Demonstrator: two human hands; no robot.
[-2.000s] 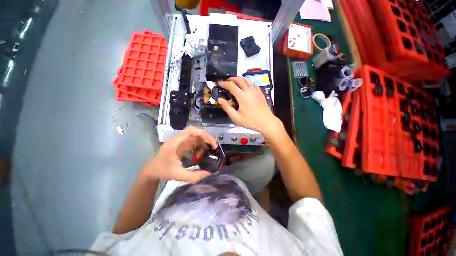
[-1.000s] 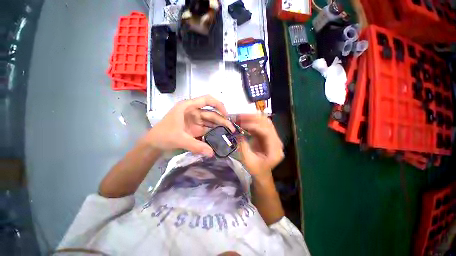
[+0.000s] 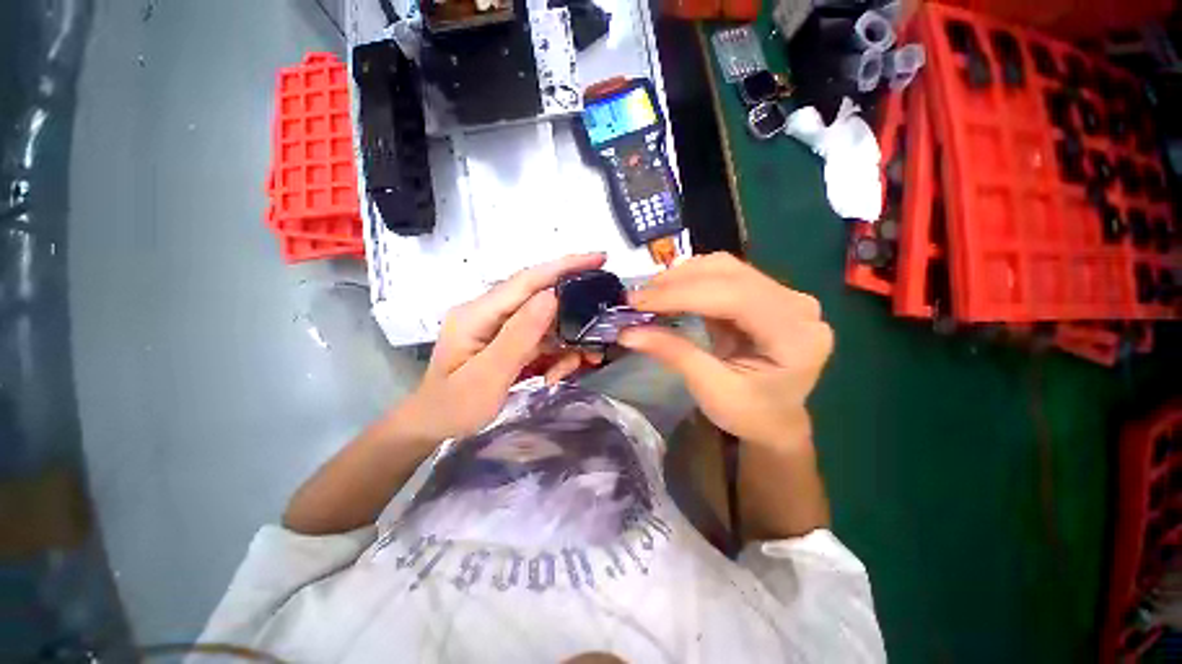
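Note:
My left hand holds a black rounded-square watch unit in front of my chest, close to the machine's front edge. Its dark face is turned up. My right hand pinches a small thin greyish piece between thumb and finger, at the right side of the watch unit. The piece touches or overlaps the unit; I cannot tell whether it is joined to it.
Beyond my hands, the white deck holds a ribbed black block, a fixture and a handheld terminal. Red trays lie left. Right, the green bench holds a crumpled white cloth and trays of black units.
My right hand has left the fixture and come to the watch unit with a small piece. The fixture base now sits farther back. The view has shifted.

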